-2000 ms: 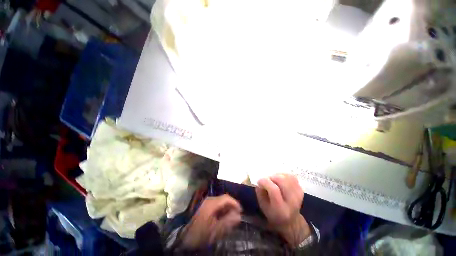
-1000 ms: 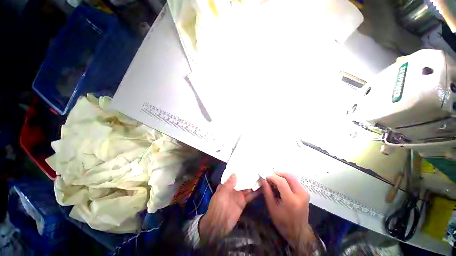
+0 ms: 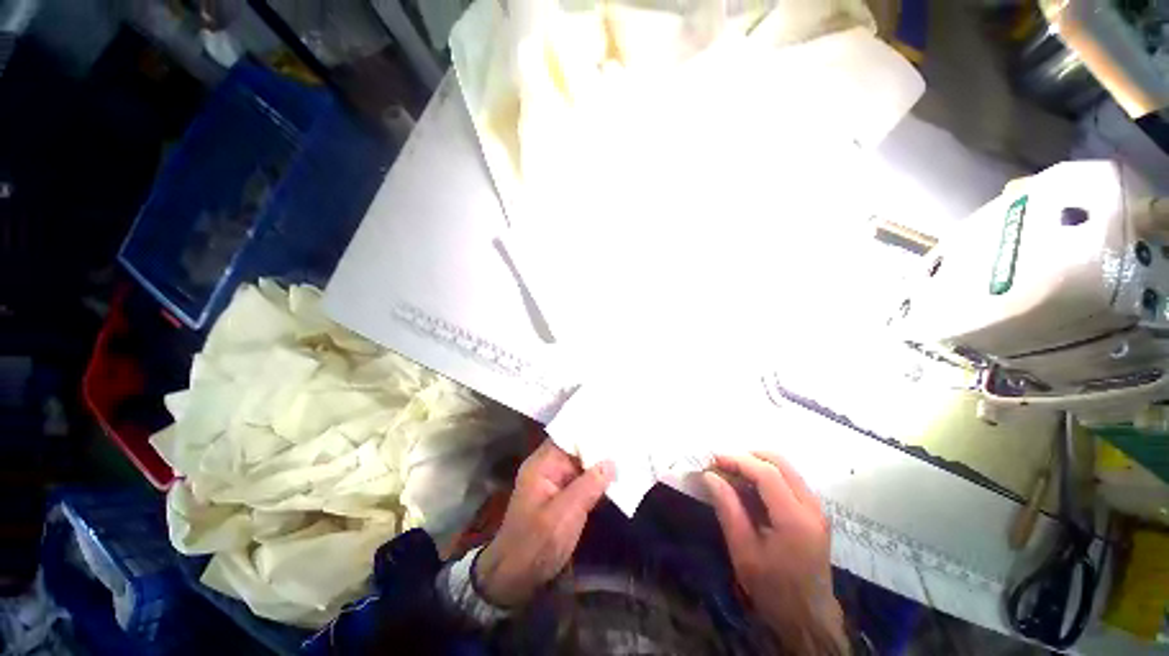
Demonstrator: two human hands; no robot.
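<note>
A small part of a white garment piece (image 3: 631, 477) hangs over the table's front edge between my hands, with a pointed end downward. My left hand (image 3: 545, 519) pinches its left side between thumb and fingers. My right hand (image 3: 776, 532) holds its right side with bent fingers. The cloth runs back onto the table into a large cream heap (image 3: 564, 64), where lamp glare hides its outline and folds. The sewing machine head (image 3: 1038, 269) is to the right, apart from my hands.
A crumpled cream fabric pile (image 3: 308, 449) lies lower left beside the table. Blue (image 3: 212, 205) and red (image 3: 122, 397) crates are at the left. Black-handled shears (image 3: 1054, 596) and a tan wooden handle (image 3: 1029, 510) lie at the right. A printed scale (image 3: 897, 549) runs along the front edge.
My hands were empty-looking and blurred at first, then both took the cloth. Since then they have moved slightly apart, and the cloth between them now shows a point. The view has shifted.
</note>
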